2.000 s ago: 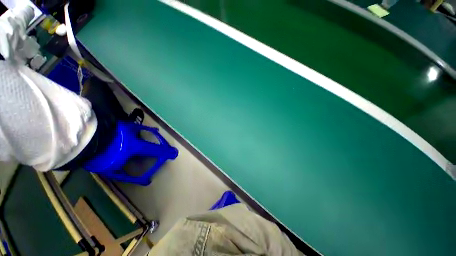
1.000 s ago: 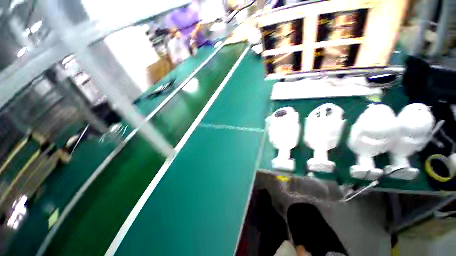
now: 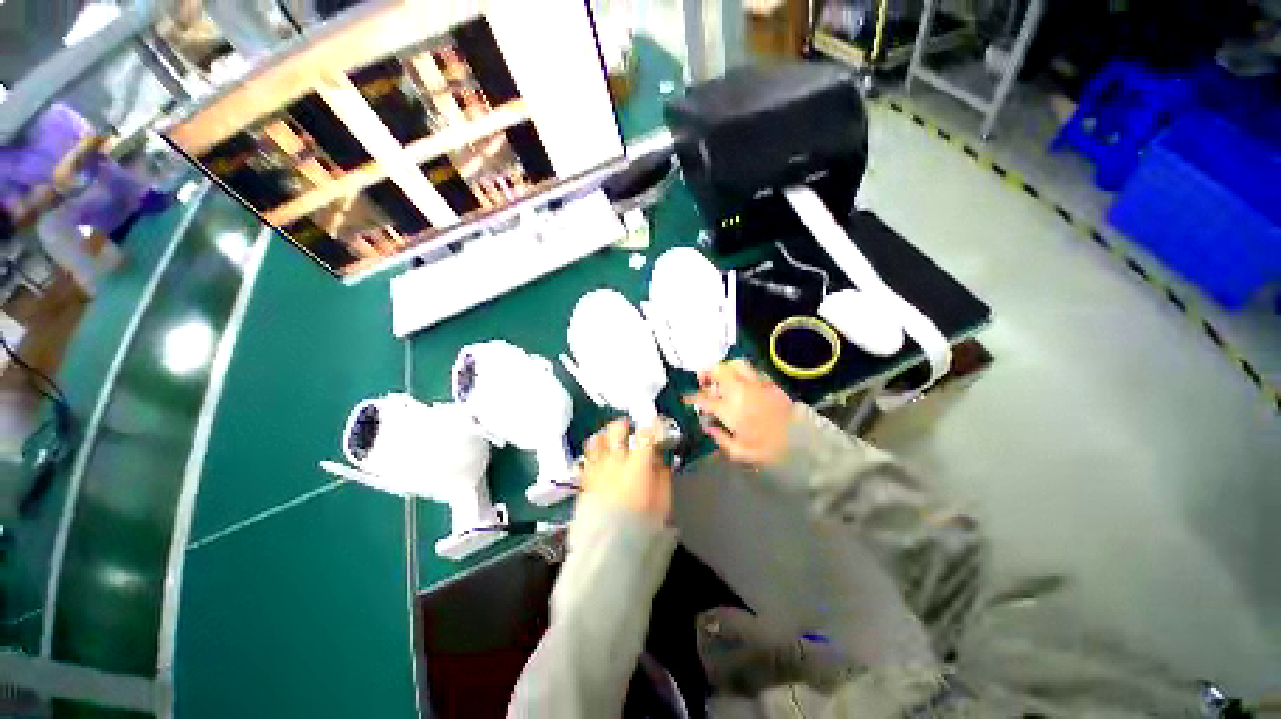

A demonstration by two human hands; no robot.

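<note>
Several white security cameras stand in a row along the green bench. The leftmost camera (image 3: 419, 447) and the second camera (image 3: 514, 391) show dark round faces turned left. The third camera (image 3: 614, 348) and the rightmost camera (image 3: 690, 309) show plain white backs. My left hand (image 3: 627, 471) is at the foot of the third camera, fingers bent around its base area. My right hand (image 3: 747, 412) is at the bench edge below the rightmost camera, fingers bent. What the fingertips of either hand touch is too blurred to tell.
The monitor (image 3: 408, 120) shows four views, with a white keyboard (image 3: 509, 263) below. A black label printer (image 3: 770, 148) feeds a white strip past a mouse (image 3: 861, 323) and yellow tape roll (image 3: 805, 347). The green conveyor is left; blue crates (image 3: 1211, 211) stand on the floor right.
The view has swung from the conveyor to the bench. Both hands have come into view at the two right-hand cameras. The two left cameras now face left.
</note>
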